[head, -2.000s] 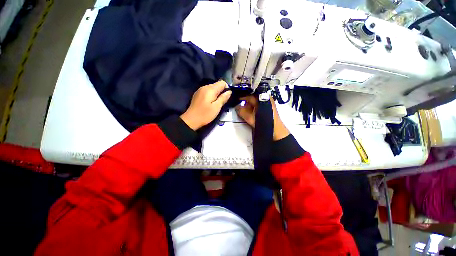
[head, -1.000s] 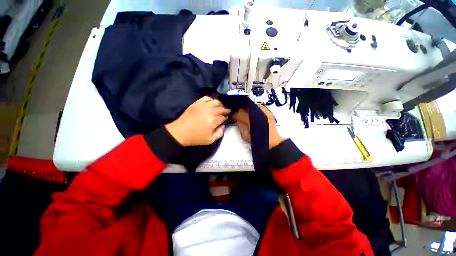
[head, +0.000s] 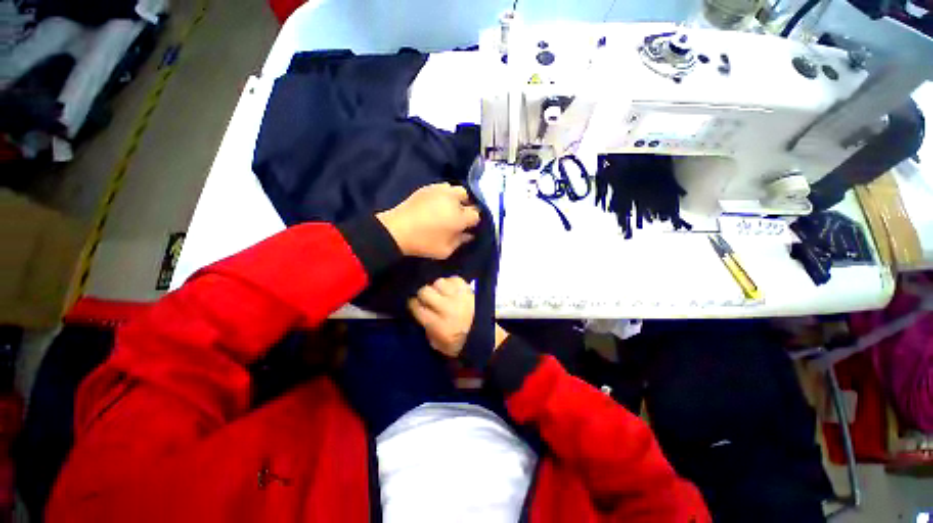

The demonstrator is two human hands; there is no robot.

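Observation:
A dark navy garment (head: pixel 353 143) lies over the left of the table and down to its front edge. My left hand (head: pixel 435 222) grips its edge, fingers curled, left of and below the needle area. My right hand (head: pixel 447 315) pinches the cloth near the table's front edge. A long dark strip (head: pixel 487 276) runs along the garment's edge from near the needle and passes over my right hand. The presser foot area (head: pixel 499 161) of the sewing machine (head: pixel 614 92) is at the upper end of the strip.
Black-handled scissors (head: pixel 575 179) lie right of the needle. A bunch of black pieces (head: pixel 639 192) is under the machine arm. A yellow-handled tool (head: pixel 739 274) and a dark packet (head: pixel 831 245) lie at the right. A dark pile (head: pixel 716 419) is below the table.
Both hands have moved away from the needle toward the table's front, the right hand most, drawing the garment edge and strip down. The scissors show more fully. The view has shifted left.

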